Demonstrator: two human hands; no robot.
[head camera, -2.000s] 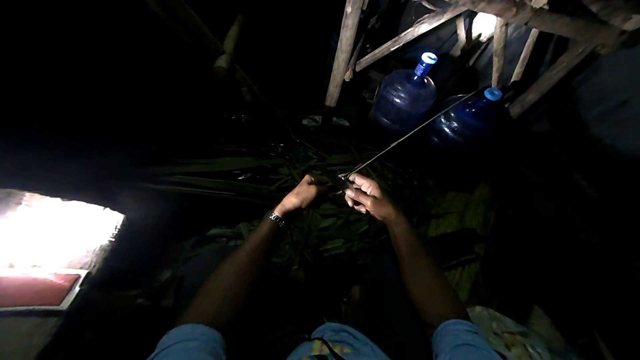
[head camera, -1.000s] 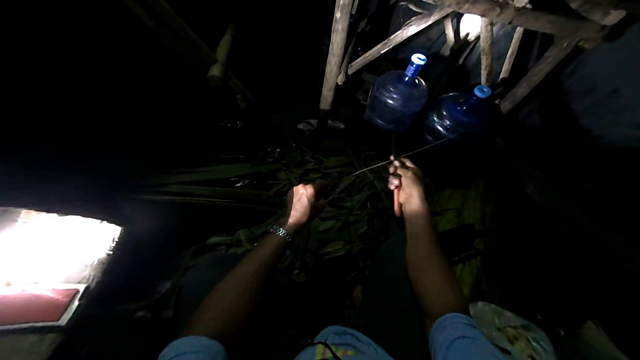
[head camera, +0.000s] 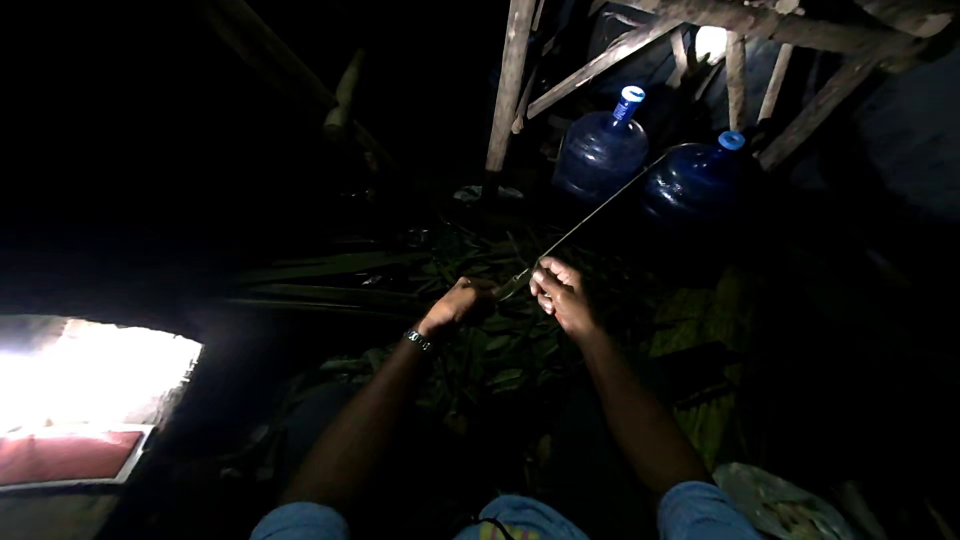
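Note:
My left hand (head camera: 459, 301), with a metal-band watch (head camera: 418, 340) on its wrist, is closed around something dark, with a piece of green leaf (head camera: 514, 285) at its fingers. Close to its right, my right hand (head camera: 559, 292) pinches the lower end of a thin pale strand (head camera: 600, 208), which slants up to the right toward the blue bottles. Whether the tool with an orange handle is still in my right palm cannot be seen. Cut green leaves (head camera: 499, 345) lie in dim light below both hands.
Two large blue water bottles (head camera: 602, 154) (head camera: 694, 180) stand ahead on the right, beneath a frame of rough wooden poles (head camera: 511, 82). Long leaves (head camera: 337, 264) extend to the left. A brightly lit opening (head camera: 97, 375) is at lower left, and a plastic bag (head camera: 780, 502) at lower right.
One second ago my right hand was farther right with an orange-handled tool in it; it has come back near my left hand. The strand shows longer and steeper now.

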